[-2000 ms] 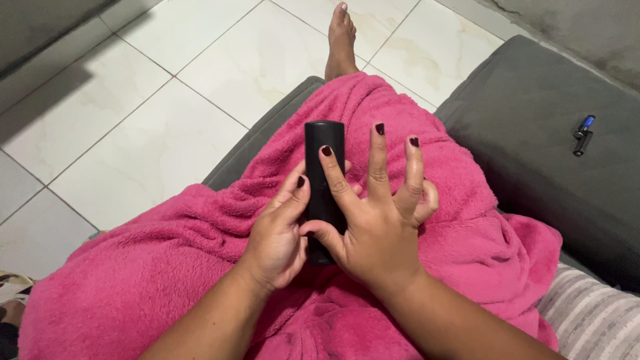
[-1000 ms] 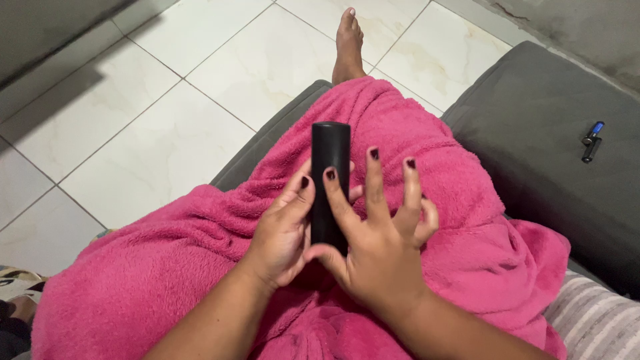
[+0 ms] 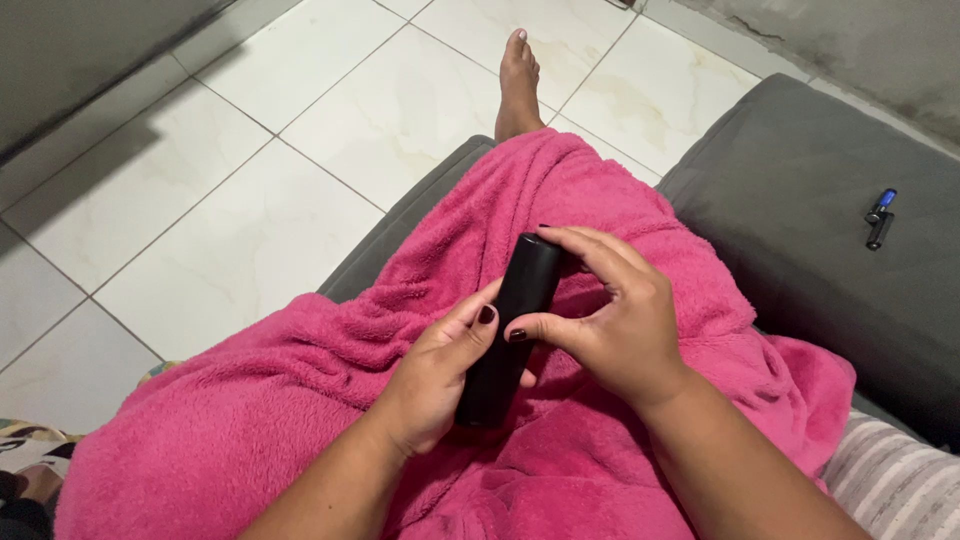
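Note:
A long black object [image 3: 517,300], perhaps a remote control seen from its back, lies tilted over my lap, its top end leaning right. My left hand [image 3: 442,360] grips it from the left, thumb along its side and fingers beneath. My right hand [image 3: 622,315] also holds it, with the index fingertip at the top end and the thumb on the face near the middle. A pink fleece blanket [image 3: 247,405] covers my legs under both hands. Two small cylinders, which look like batteries, one with a blue part [image 3: 886,199] and one dark [image 3: 879,231], lie on the grey cushion at the right.
The grey upholstered cushion [image 3: 810,165] fills the right side. Beyond the blanket are my bare foot [image 3: 519,90] and a white tiled floor [image 3: 337,97]. Striped fabric [image 3: 900,472] is at the lower right, patterned fabric [image 3: 37,442] at the lower left.
My right hand has gone from spread fingers over the black object to gripping its top end and face. The object has tilted from nearly upright in view to leaning right.

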